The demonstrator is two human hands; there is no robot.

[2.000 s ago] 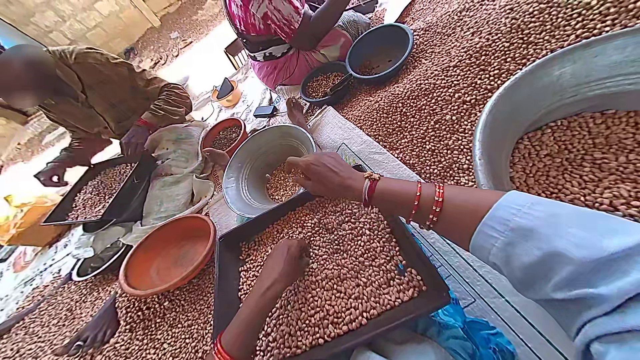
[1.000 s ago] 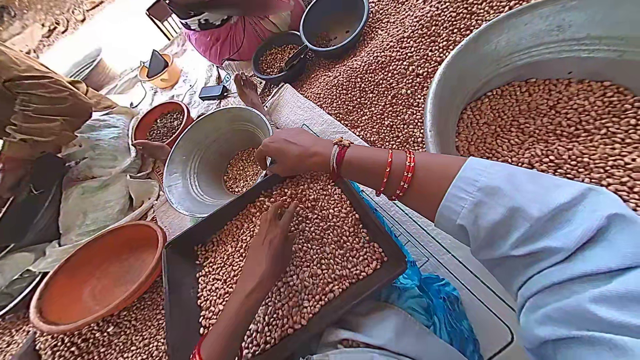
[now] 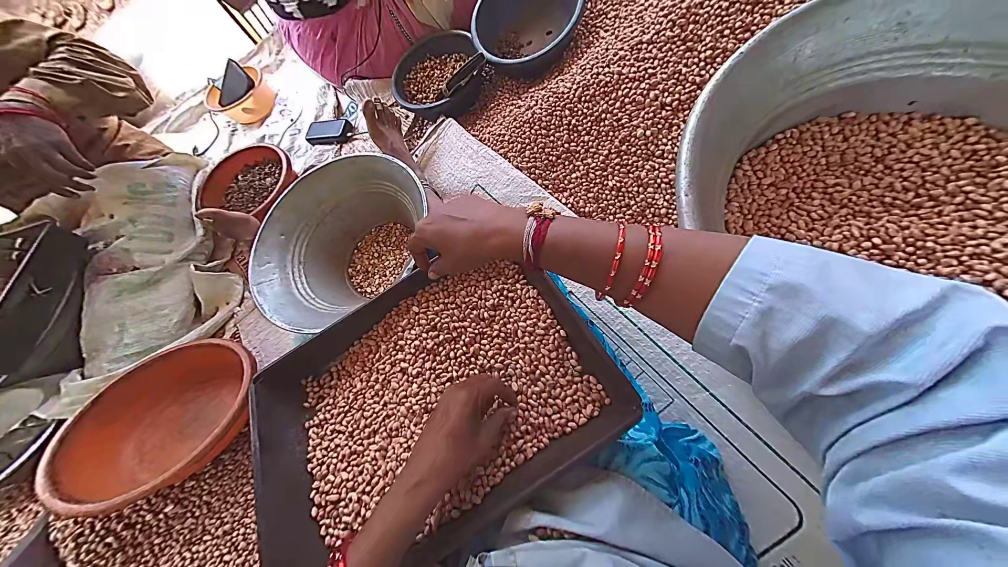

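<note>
A black rectangular tray [image 3: 276, 465] holds a thick layer of shelled peanuts [image 3: 378, 394]. Over its middle my left hand [image 3: 468, 421] touches the nuts, its fingers curled; whether any nut is between them cannot be told. My right hand [image 3: 461, 235] is at the tray's far corner, beside the rim of a metal bucket [image 3: 303, 236], fingers bent downward; what they hold, if anything, is hidden. Some nuts [image 3: 378, 258] lie in the bottom of the bucket, which leans toward the tray.
A large metal tub [image 3: 709, 150] of peanuts stands at right, a shallow clay bowl [image 3: 150, 425] at left. Beyond the bucket are a small red-brown bowl [image 3: 240, 185], dark bowls [image 3: 437, 75], a bare foot [image 3: 386, 130] and loose peanuts [image 3: 614, 94]. A co-worker's hand [image 3: 39, 153] is at far left.
My right hand has moved from over the bucket's opening to its rim by the tray corner. My left hand has shifted over the nuts, its fingers now more curled. The view has shifted.
</note>
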